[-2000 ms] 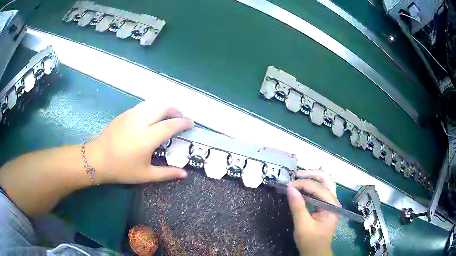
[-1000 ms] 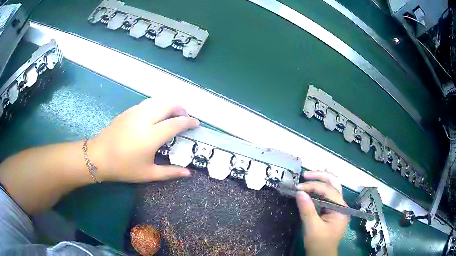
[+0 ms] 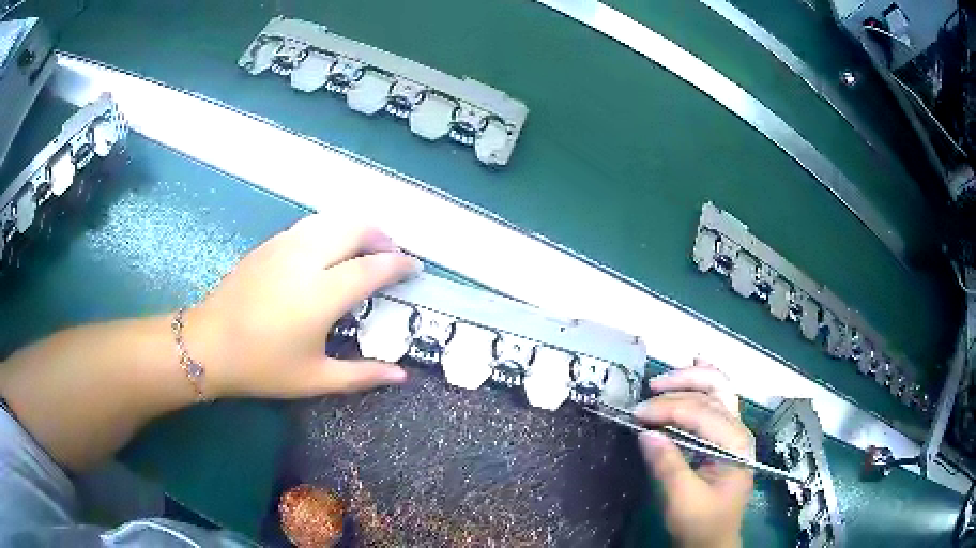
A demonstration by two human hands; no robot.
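A silver-grey carrier strip (image 3: 524,324) lies along the near side of the bright rail, with pale tabs and dark coil parts on its lower edge. My left hand (image 3: 284,310) grips its left end between thumb and fingers. My right hand (image 3: 696,444) holds slim tweezers (image 3: 712,447) like a pen. Their tip is by the rightmost coil part, and my fingers are close to the strip's right end. Below is the black scrap tray (image 3: 460,460) with copper wire scraps; a copper ball (image 3: 311,516) sits at its left.
Two carrier strips, one at top centre (image 3: 391,80) and a row at right (image 3: 808,305), lie on the green belt beyond the rail (image 3: 428,219). Another strip stands at left (image 3: 59,166), one at lower right (image 3: 805,471). White equipment (image 3: 21,75) is at the left edge.
The strips on the belt have moved right. My right hand has shifted slightly right, and the tweezers have turned and now look thinner and brighter. My left hand keeps its grip.
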